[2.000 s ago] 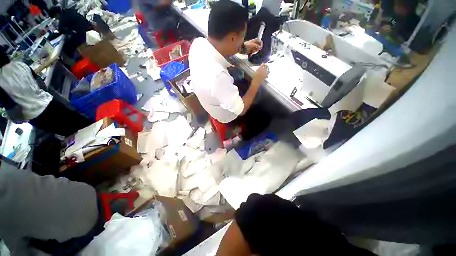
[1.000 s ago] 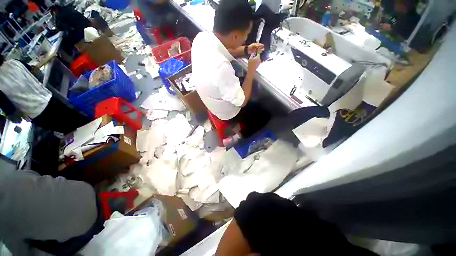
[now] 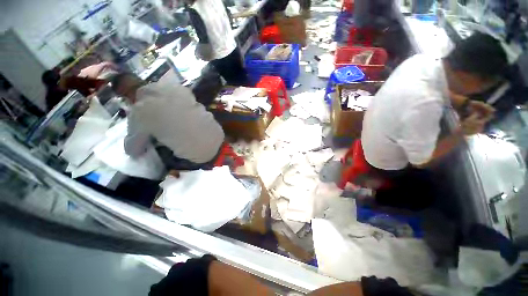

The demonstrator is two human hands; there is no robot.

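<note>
Neither of my hands is clearly in the picture. My forearms, in dark sleeves, lie at the bottom edge along the white window ledge (image 3: 231, 254) and are cut off by the frame. Below the ledge, nearest in front, a large white cloth (image 3: 202, 196) lies heaped on a brown cardboard box. Cream-white flat sheets (image 3: 295, 179) cover the floor beyond. A seated person in a white shirt (image 3: 405, 110) on the right holds both hands up near the face; what is in them cannot be told.
A person in grey (image 3: 176, 124) bends over white sheets at the left table. Red stools (image 3: 274, 92), a blue crate (image 3: 272, 63), a red crate (image 3: 360, 56) and a filled cardboard box (image 3: 343, 118) stand in the aisle. A dark band shows at lower left.
The view has swung left: the left worker and table now show, the sewing machine has mostly left the frame. The white-shirted person leans lower, and a second forearm of mine shows.
</note>
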